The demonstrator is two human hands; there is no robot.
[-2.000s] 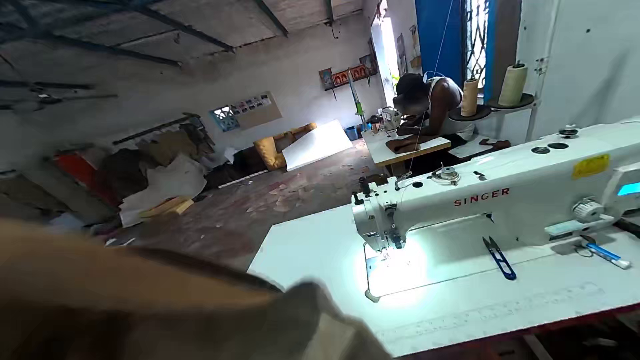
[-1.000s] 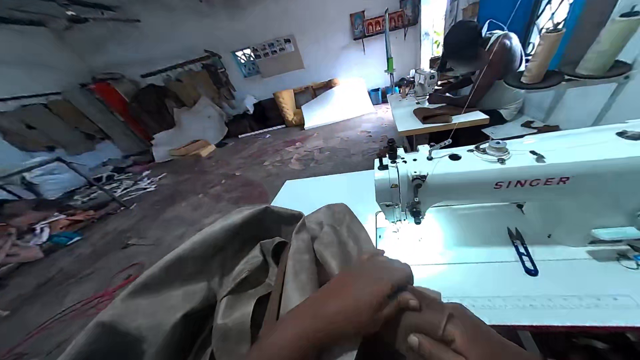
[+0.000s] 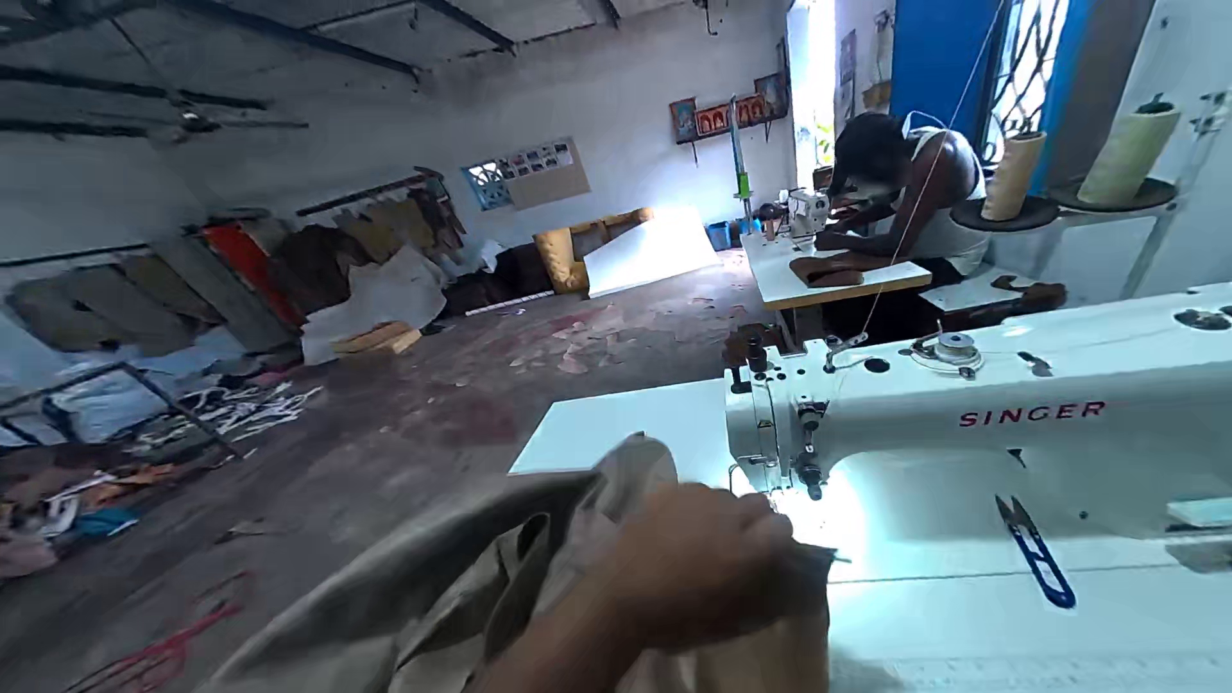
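A large piece of grey-brown material [image 3: 462, 587], leather or cloth, drapes over the front left edge of the white sewing table [image 3: 626, 419]. My left hand [image 3: 698, 549], blurred, is closed on its bunched edge, just left of the lit needle area of the Singer sewing machine [image 3: 924, 423]. My right hand cannot be seen. Blue-handled thread snips [image 3: 1038, 553] lie on the table under the machine's arm, to the right of the material.
Across the room a co-worker [image 3: 914, 192] bends over another sewing machine [image 3: 807, 210]. Two thread cones [image 3: 1013, 178] stand behind my machine, with a thread running down to it. Scraps [image 3: 87, 510] lie on the floor at the left.
The material, out of clear view two seconds ago, lies by the machine. One second ago both hands were on it; now only the left shows, nearer the needle area.
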